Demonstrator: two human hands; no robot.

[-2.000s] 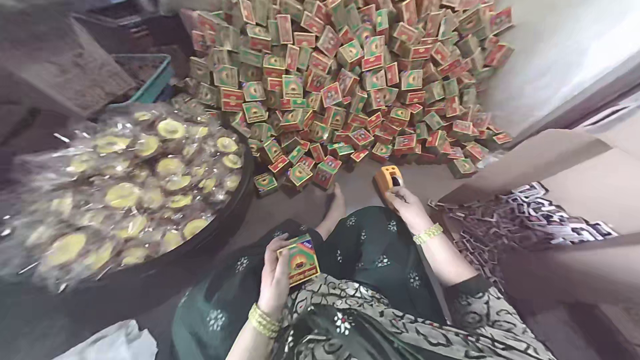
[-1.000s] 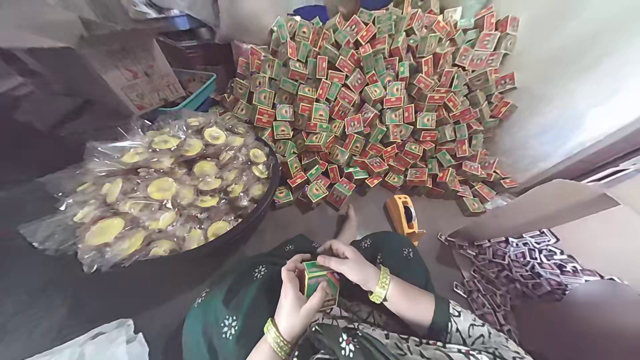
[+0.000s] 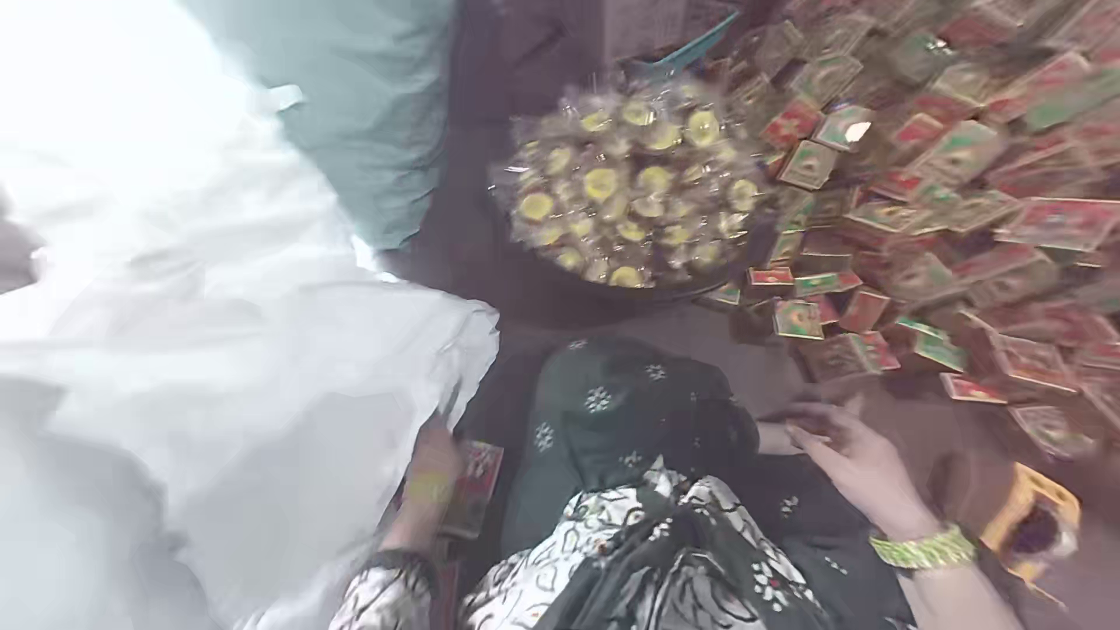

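My left hand (image 3: 435,455) is blurred at the edge of a large white plastic sack (image 3: 262,420), beside a small red and green printed box (image 3: 477,486); whether it holds anything does not show. My right hand (image 3: 844,451), with a yellow-green bracelet, rests near my foot, fingers apart and nothing in them. To its right on the floor lies a yellow tape dispenser (image 3: 1032,525). A round dark tub of clear plastic packets with yellow discs (image 3: 626,197) stands beyond my knee.
Many small red and green printed boxes (image 3: 954,219) are heaped at the right and spread toward my right hand. A grey-green sack (image 3: 376,114) stands at the upper left. Behind the tub, a teal basket edge (image 3: 696,48) shows.
The view has swung far to the left. One second ago both hands were on a small box over my lap; now they are apart, the left at the white sack, the right near my foot.
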